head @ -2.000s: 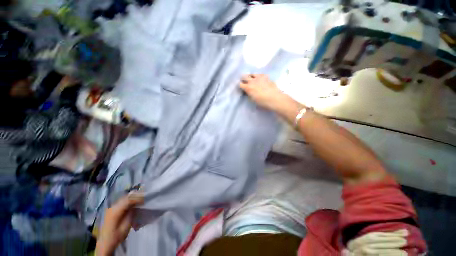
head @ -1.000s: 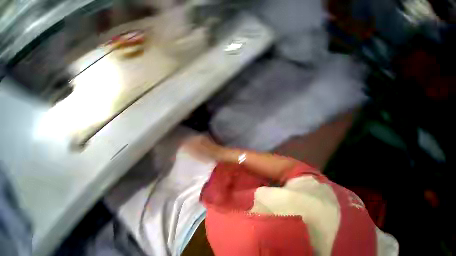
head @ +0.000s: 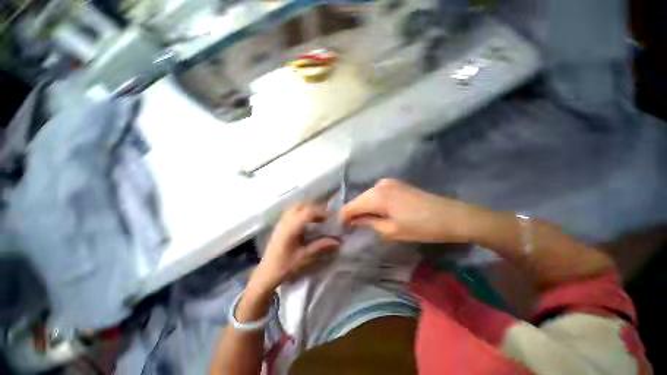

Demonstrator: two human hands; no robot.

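Note:
A grey cloth piece (head: 401, 157) lies over the table's front edge and reaches my hands. My right hand (head: 377, 212) is closed on its edge, with a thin tip of cloth standing up by the fingertips. My left hand (head: 298, 245) is just left of it, fingers curled and thumb apart, close to the same edge; blur hides whether it grips cloth. Both hands are above my lap, at the front of the white machine table (head: 197, 245).
The sewing machine (head: 241, 55) stands behind the table's front part, under bright light. Red and yellow scissor loops (head: 314, 64) lie on its bed. Grey-blue panels (head: 69, 212) hang over the table's left side. More grey cloth (head: 541, 161) is heaped at right.
The view has swung from the left panels to the right, then partly back. The panel earlier spread between both hands is now left on the table. My hands have come together over my lap.

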